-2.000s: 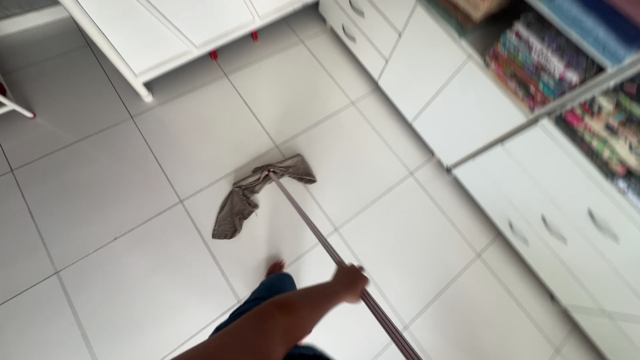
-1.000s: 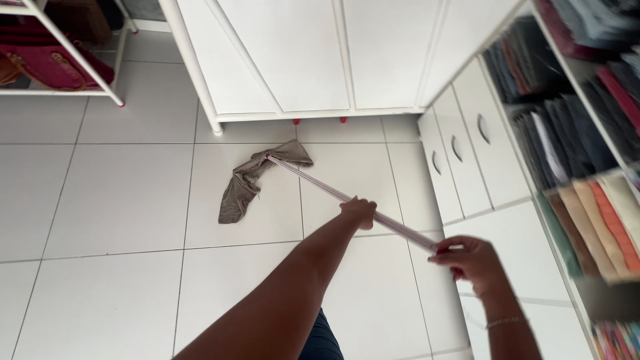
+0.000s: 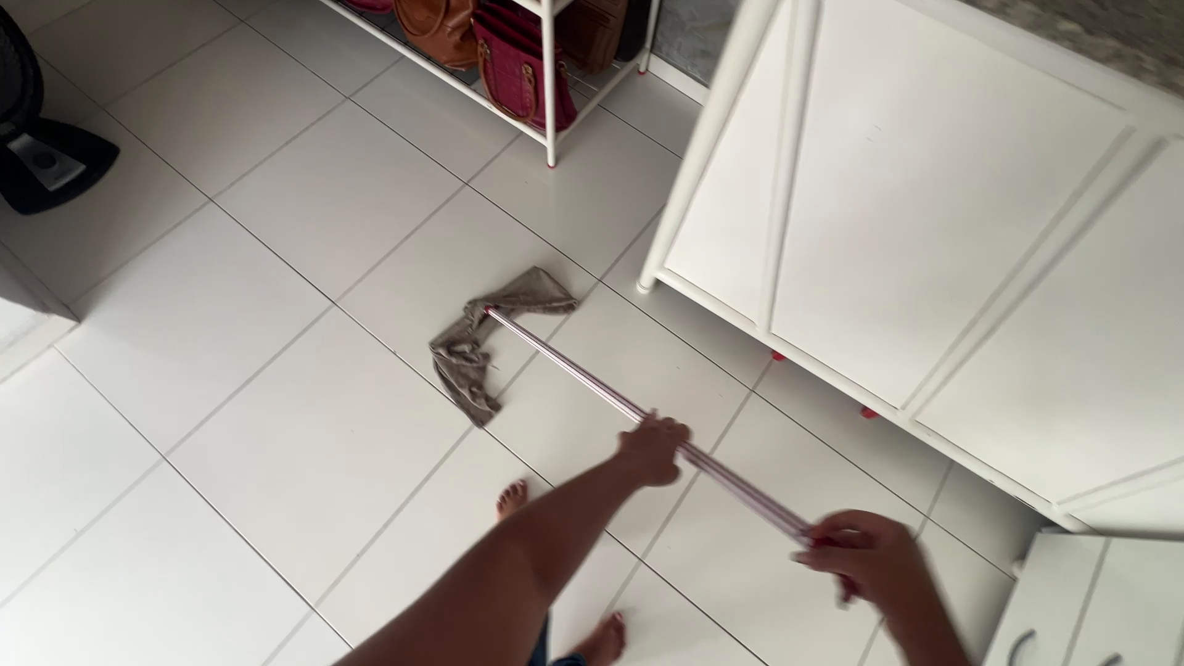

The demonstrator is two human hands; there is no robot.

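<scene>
My left hand (image 3: 653,449) grips the middle of a long, shiny pole (image 3: 578,372) that slants across the view. At the pole's upper end, near its red tip, my right hand (image 3: 860,555) is closed around it, slightly blurred. The far end of the pole rests on a grey-brown cloth (image 3: 462,356), which lies bent and crumpled in a curve on the white floor tiles. What the cloth is wrapped over is hidden. Both of my bare feet show below my left forearm, one of them partly hidden by it.
A white cabinet (image 3: 925,185) on short red-tipped feet stands at the right. A white metal rack (image 3: 549,92) at the top holds a dark red handbag (image 3: 518,79) and a brown handbag (image 3: 439,32). The black base of an appliance (image 3: 55,162) is at the left. White drawers (image 3: 1064,601) are at lower right.
The view has turned strongly left. Two seconds ago only one hand showed on the pole; both show now. The cloth has moved away from the white cabinet, towards the open floor.
</scene>
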